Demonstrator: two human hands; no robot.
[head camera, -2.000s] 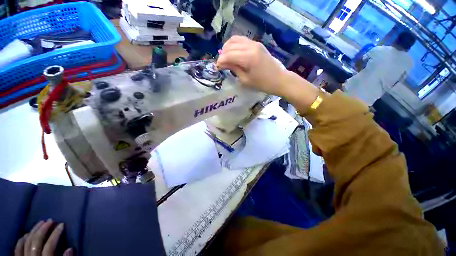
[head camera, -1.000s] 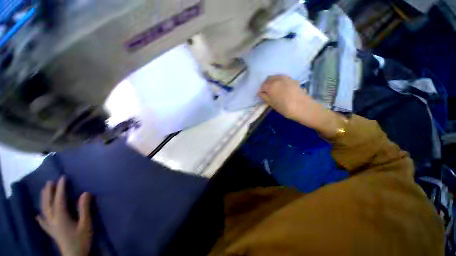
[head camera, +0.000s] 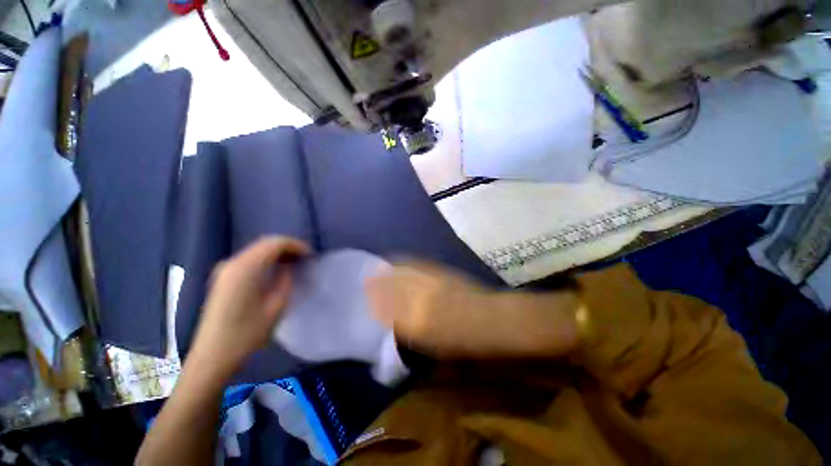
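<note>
A small white curved piece (head camera: 335, 309) is held between my hands, blurred, over the front part of the dark navy-grey panel. My left hand (head camera: 251, 289) grips its left edge near the top. My right hand (head camera: 410, 305) is at its right edge, blurred, with the fingers partly hidden. The dark panel (head camera: 355, 187) lies on the table with folds, its back edge by the presser foot area of the sewing machine (head camera: 292, 55).
White cut pieces (head camera: 524, 109) lie under the machine arm, with more curved ones (head camera: 738, 136) to the right. Snips (head camera: 621, 115) lie between them. Another dark piece (head camera: 132, 200) and pale cloth (head camera: 32, 173) are at left. A blue basket (head camera: 314, 420) is below the table edge.
My right hand has come from the machine head to the stack at right, then to my left hand, with a white piece now between them. My left hand has lifted off the dark panel. The view has shifted.
</note>
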